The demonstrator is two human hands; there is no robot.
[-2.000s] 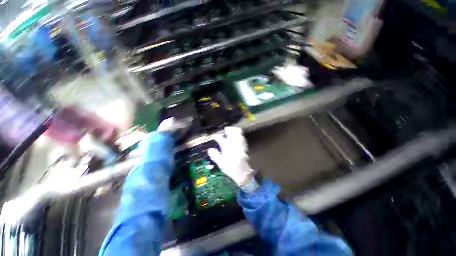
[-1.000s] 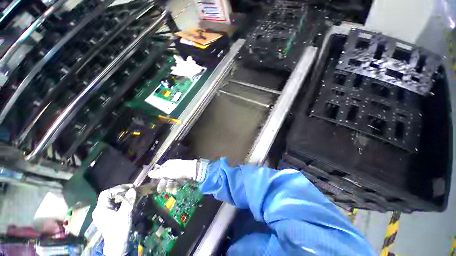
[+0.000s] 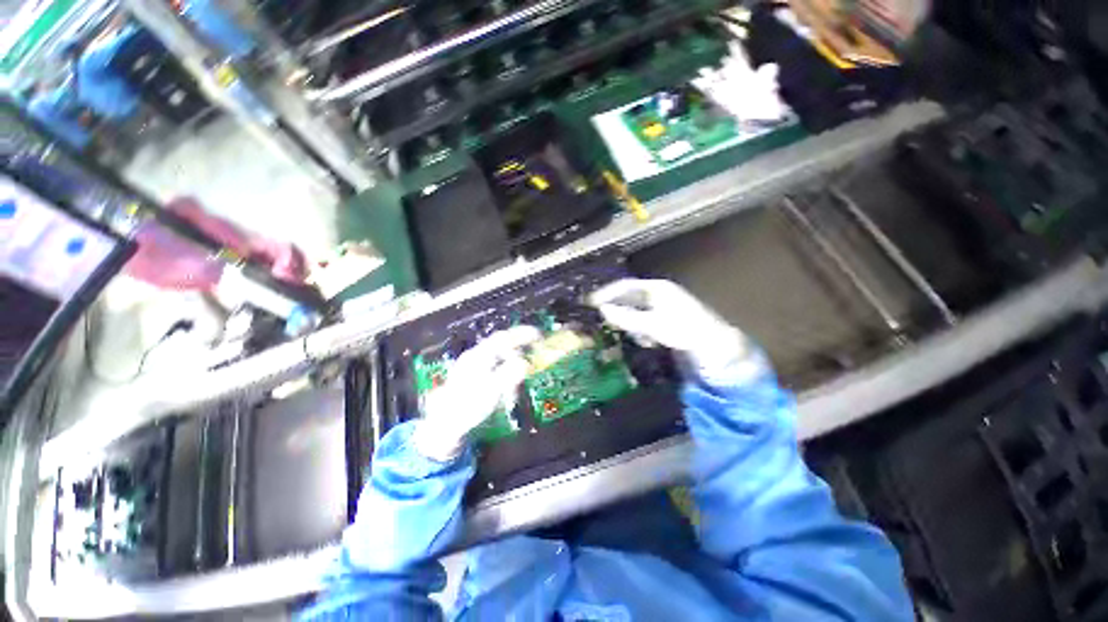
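Two green circuit boards (image 3: 586,386) sit side by side in a black carrier (image 3: 571,442) on the conveyor. My gloved left hand (image 3: 476,386) is over the left board and partly hides it, fingers bent together. A small beige part (image 3: 555,351) shows beside its fingertips, above the right board; whether it is held is not clear. My gloved right hand (image 3: 671,318) is at the carrier's far right, fingers curled inward; its fingertips are blurred and any held thing cannot be made out.
Conveyor rails (image 3: 838,411) run along both sides. Beyond are a shallow black tray (image 3: 456,222), a second tray (image 3: 541,182) with yellow-marked items, and a sample board (image 3: 666,131) with white gloves (image 3: 744,88). Another carrier (image 3: 103,516) is at far left. Black cutout plates (image 3: 1057,456) lie at right.
The view has swung left from the black tote. Both hands have moved from the carrier's far edge; my left hand is now over the left board, my right hand at the carrier's far right.
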